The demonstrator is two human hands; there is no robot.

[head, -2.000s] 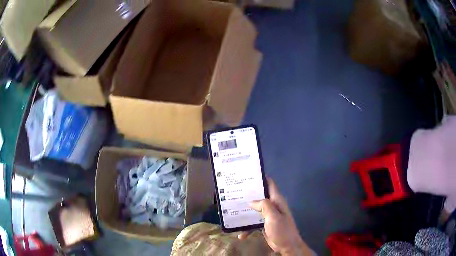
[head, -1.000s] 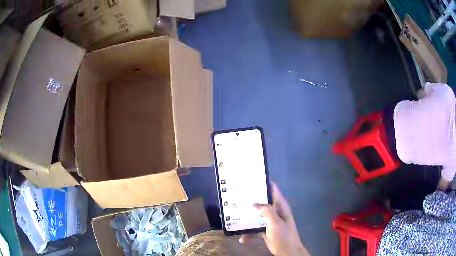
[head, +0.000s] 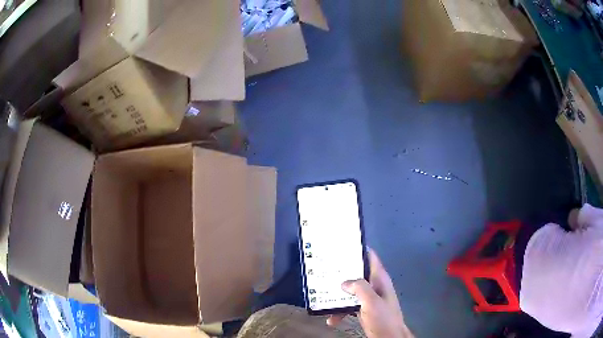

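A smartphone (head: pixel 329 247) with a black edge and a bright white list screen is upright in the lower middle of the view. My right hand (head: pixel 373 300) holds it from the lower right, with the thumb over the lower part of the screen. My left hand is not in view. A large open carton (head: pixel 165 241) stands left of the phone, and its inside shows bare brown walls and bottom. Its right flap hangs outward.
More cartons (head: pixel 125 109) are stacked at the upper left. A carton of pale packets (head: pixel 274 49) is at the top. A brown carton (head: pixel 463 59) stands at the upper right. A red stool (head: pixel 489 270) and a seated person in pink (head: pixel 562 270) are at the right. A white and blue bag (head: pixel 73 317) is lower left.
The view has shifted forward, so the large carton and stool sit lower. The near carton of packets has left the frame and another shows at the top. My right hand still holds the phone.
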